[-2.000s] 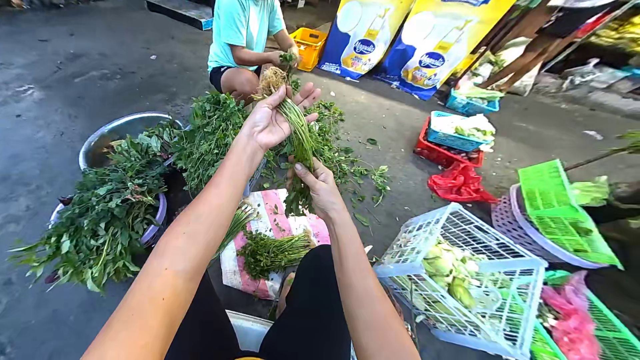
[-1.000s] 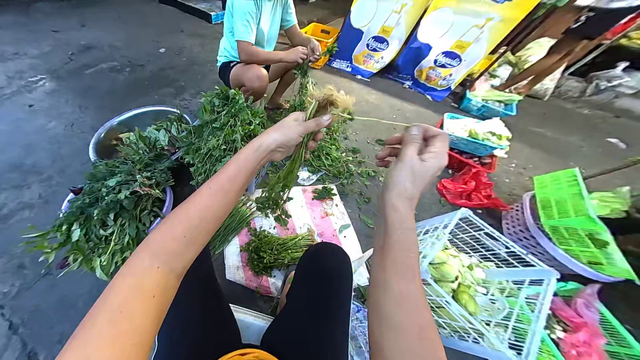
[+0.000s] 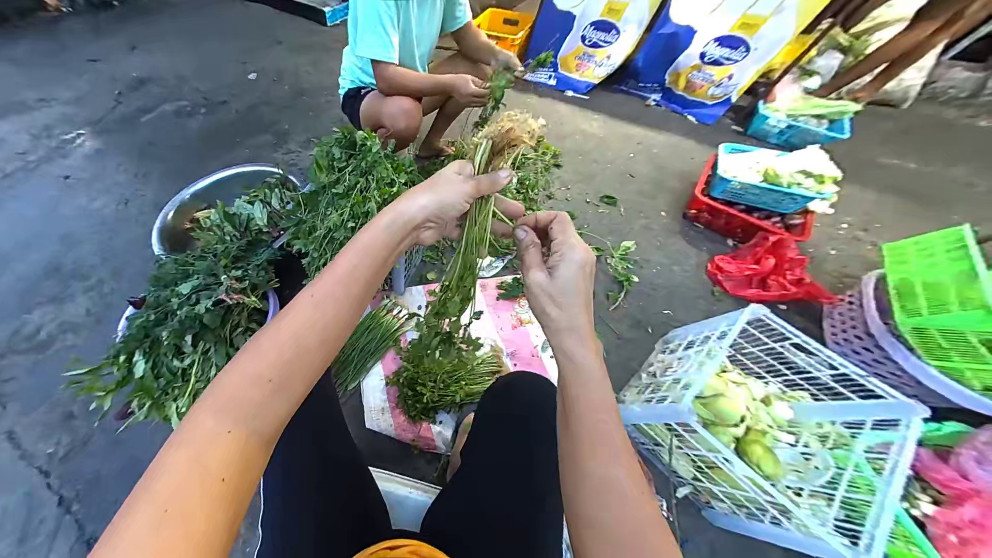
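My left hand (image 3: 457, 203) grips a bunch of leafy herbs (image 3: 470, 252) by the stems near the pale roots; the roots point up and the leaves hang down. Close at its right, my right hand (image 3: 552, 260) pinches a thin stem between thumb and fingertips, beside the bunch. Below lies a pile of bundled herbs (image 3: 446, 381) on a pink and white sheet (image 3: 508, 310). Cut green stalks (image 3: 373, 345) rest at that sheet's left edge. More leafy greens (image 3: 353, 198) are heaped behind my left forearm.
Left are a metal basin (image 3: 182, 203) and a heap of dark greens (image 3: 205, 310). A person (image 3: 418, 70) squats ahead, handling greens. Right stand a white plastic crate (image 3: 763, 411) of vegetables, a red plastic bag (image 3: 767, 270), stacked blue (image 3: 763, 194) and red baskets (image 3: 717, 215), and green baskets (image 3: 938, 294).
My right hand has come back in toward the bunch; a second ago it was farther right, pulling a long thin strand away. The left hand still holds the bunch, roots up.
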